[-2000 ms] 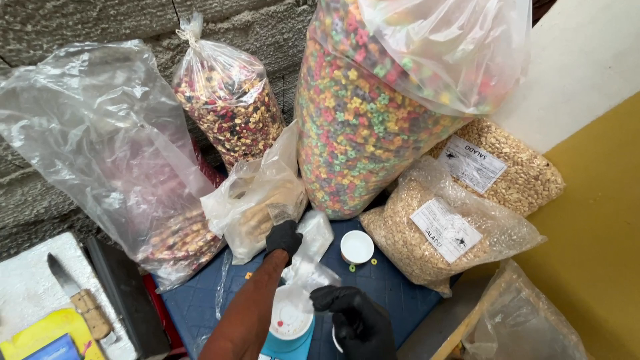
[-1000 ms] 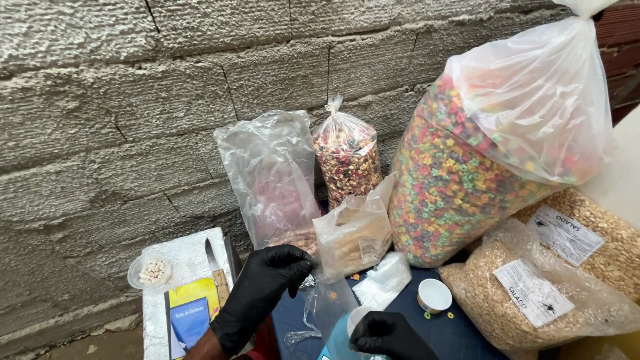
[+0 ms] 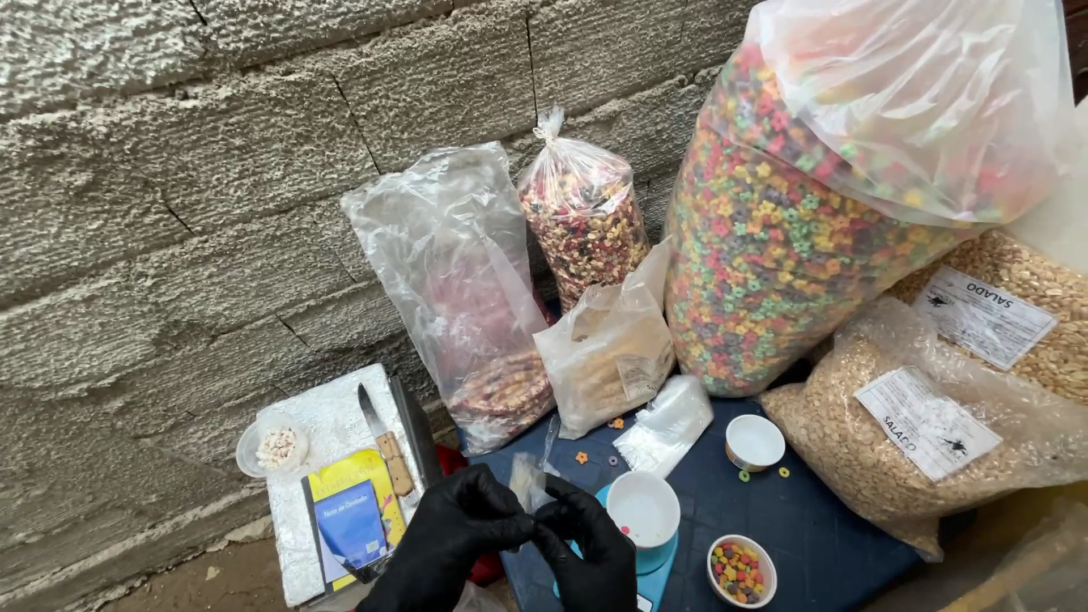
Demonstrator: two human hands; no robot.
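Note:
My left hand (image 3: 459, 531), in a black glove, and my right hand (image 3: 588, 544), gloved alike, meet at the front of the blue table (image 3: 799, 501). Their fingertips pinch a small clear plastic bag (image 3: 529, 483) between them. Just right of my right hand, a white bowl (image 3: 643, 510) with a small red bit inside sits on a light-blue kitchen scale (image 3: 659, 578). A white cup of colourful cereal (image 3: 741, 571) stands further right, with another white cup (image 3: 755, 442) behind it. A stack of clear plastic bags (image 3: 667, 425) lies behind the bowl.
Along the block wall (image 3: 255, 170) stand a huge bag of colourful cereal (image 3: 765, 246), a tied bag of mixed pieces (image 3: 586, 221), an opened clear bag (image 3: 476, 297) and a whitish bag (image 3: 608, 357). Grain bags (image 3: 926, 433) lie right. A knife (image 3: 387, 442) and booklets (image 3: 348, 518) lie on foam at left.
Two seconds ago my left hand reached to the stack of clear bags; now both hands are together at the front, pinching a small bag. The view has swung left toward the wall.

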